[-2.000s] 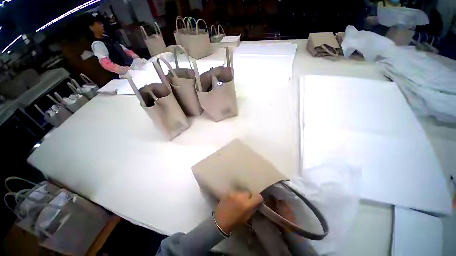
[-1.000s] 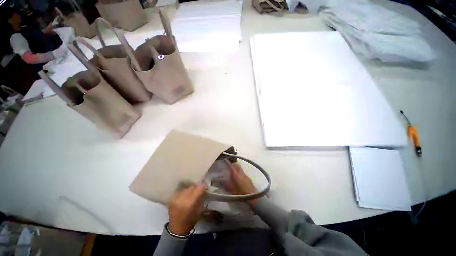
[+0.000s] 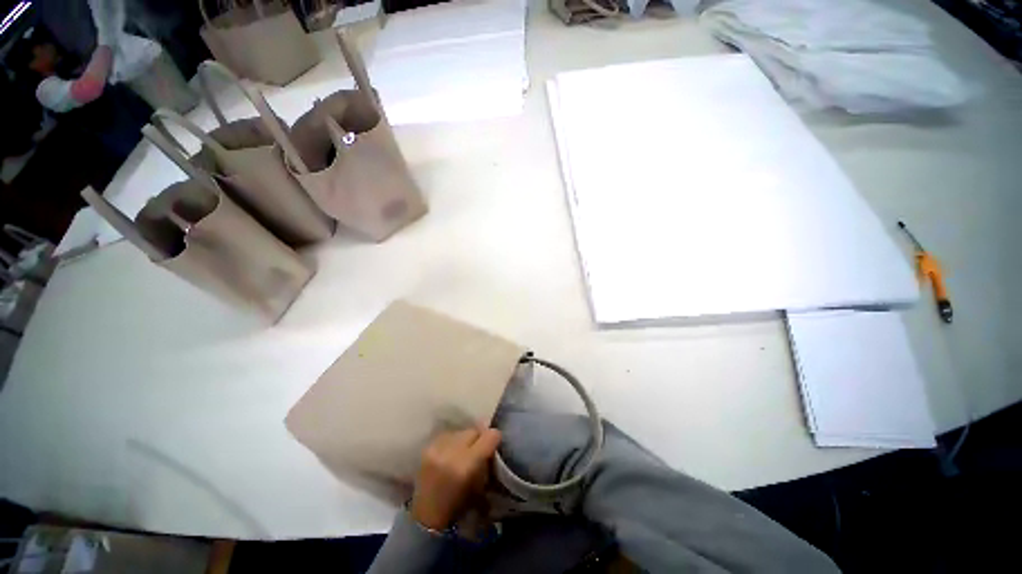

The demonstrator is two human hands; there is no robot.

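Note:
A taupe tote bag (image 3: 398, 387) lies on its side on the white table in front of me, its opening towards me. My left hand (image 3: 454, 469) grips the bag's rim near the opening. My right forearm, in a grey sleeve, passes through the handle loop (image 3: 588, 420) into the bag. My right hand is hidden inside the bag, so what it does cannot be seen.
Three taupe totes stand open at the left (image 3: 364, 185). A wide stack of white sheets (image 3: 717, 191) lies right of centre, with a smaller white pile (image 3: 861, 376) beside it. An orange tool (image 3: 931, 283) lies at the right. A crumpled white heap (image 3: 841, 51) and a person's arm (image 3: 95, 70) are farther off.
My right hand has gone from the bag's mouth to deep inside it, with the sleeve following. My left hand still holds the rim. The other person has moved.

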